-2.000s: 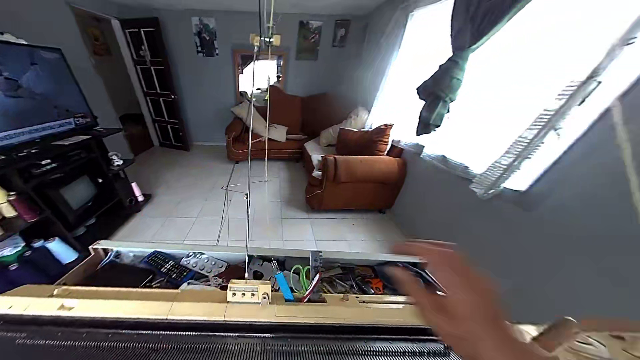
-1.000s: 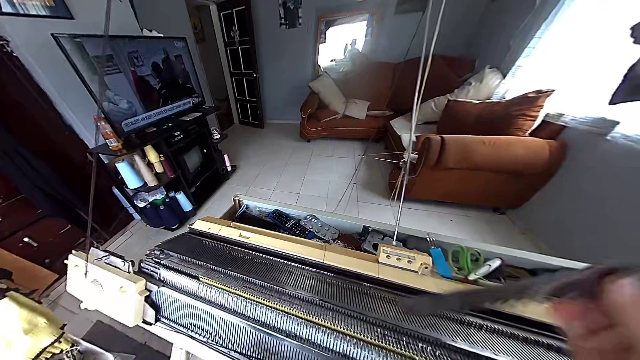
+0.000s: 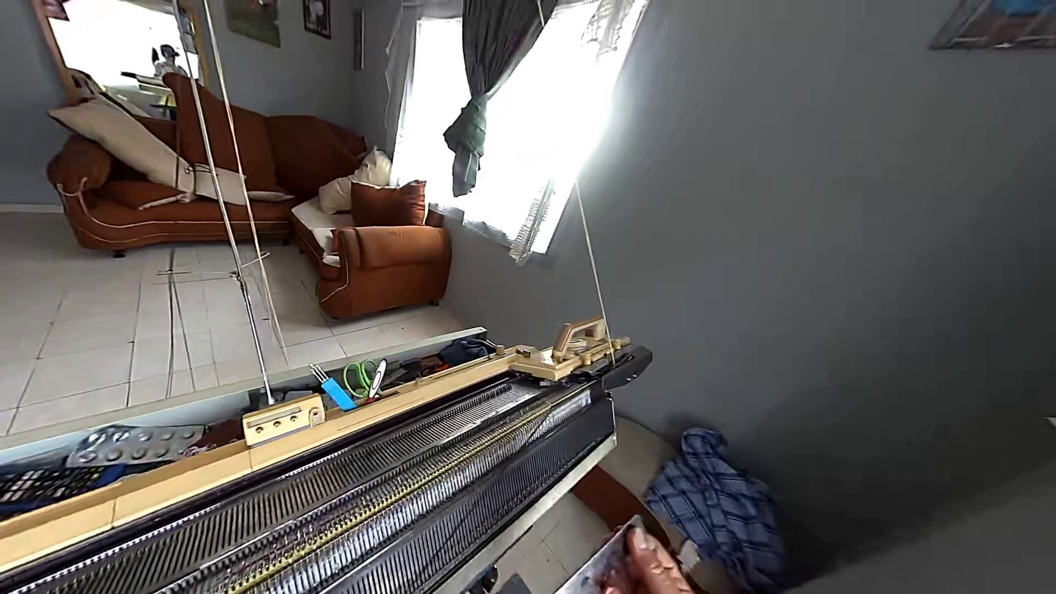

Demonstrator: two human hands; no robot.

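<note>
Low in the view, my right hand [image 3: 656,568] is partly cut off by the bottom edge, its fingers closed on a flat greyish item [image 3: 601,568] whose kind I cannot tell. It is in front of the near side of a double-bed knitting machine [image 3: 462,470]. My left hand is out of view. The beige knitting carriage [image 3: 561,359] rests at the machine's right end, with a pale yarn [image 3: 590,243] running up from it. A beige mast holder [image 3: 283,419] is fixed on the back rail, with a thin metal rod rising from it.
Behind the needle beds, a long tray [image 3: 157,404] holds a blue-handled tool [image 3: 338,393], green-handled scissors [image 3: 359,378] and a blister pack [image 3: 136,445]. A blue checked cloth [image 3: 718,495] lies beyond the machine's right end, near the grey wall [image 3: 784,247]. A brown sofa [image 3: 384,268] stands further back.
The view has swung right since one second ago, bringing the carriage and checked cloth into sight. My right hand, blurred in both earlier frames, now shows at the bottom.
</note>
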